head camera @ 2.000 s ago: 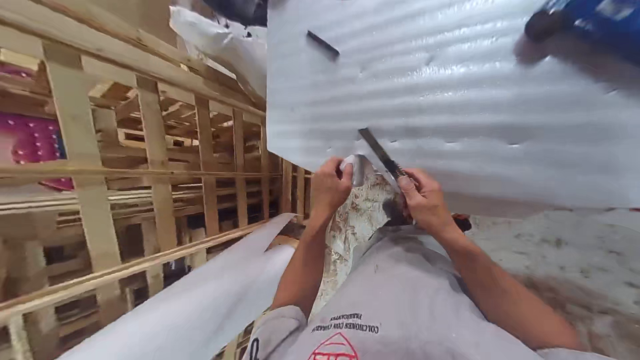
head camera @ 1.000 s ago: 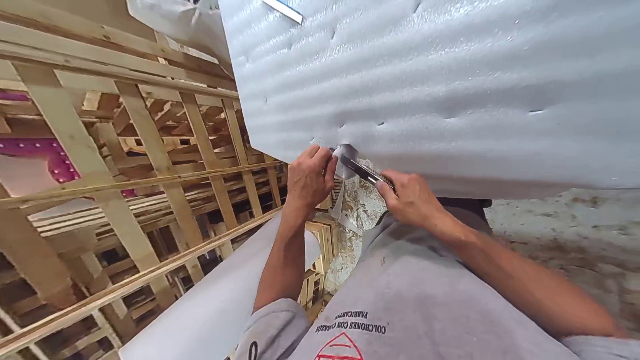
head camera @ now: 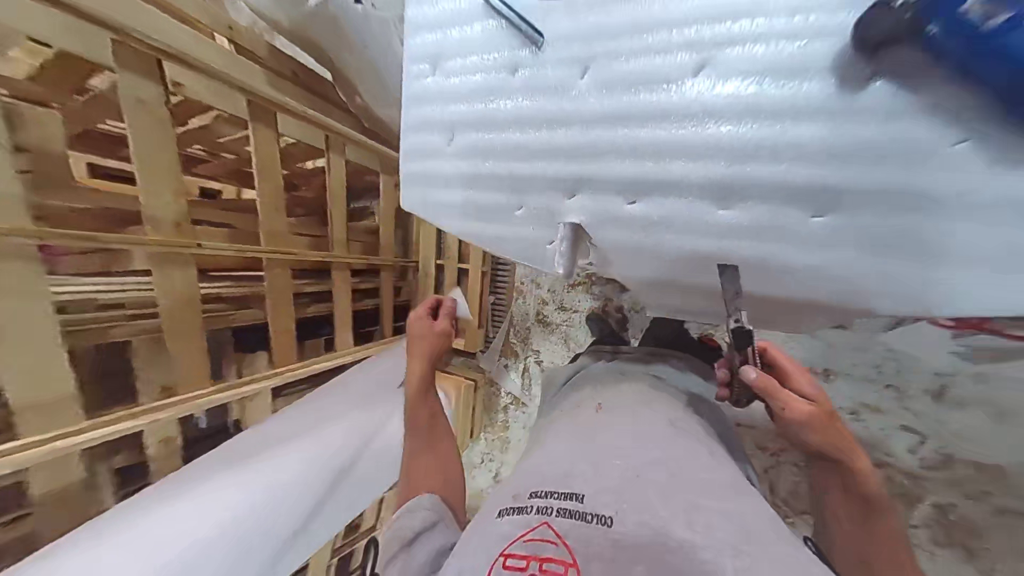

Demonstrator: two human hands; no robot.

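My right hand [head camera: 788, 400] is closed around a utility knife [head camera: 742, 352], its long blade out and directed toward the edge of a white foam-covered board or block [head camera: 640, 160]. Between the fingertips of my left hand [head camera: 432, 328] is a small white scrap of foam sheet [head camera: 460, 303], held near the wooden frames. A cut gap with a curled flap [head camera: 569, 248] shows at the near edge of the foam sheeting, between my two hands. A narrow metallic strip [head camera: 518, 24] lies on top of the foam.
Slatted wooden frames [head camera: 272, 232] stand along the left. In front of them a large white roll [head camera: 264, 472] slants up from the lower left. A blue object with a dark end [head camera: 960, 40] rests on the foam at the upper right. The floor [head camera: 904, 408] is stained and has debris.
My hands were close together at the foam's near edge and have moved apart. The left went to the left with the white scrap; the right went to the right with the knife.
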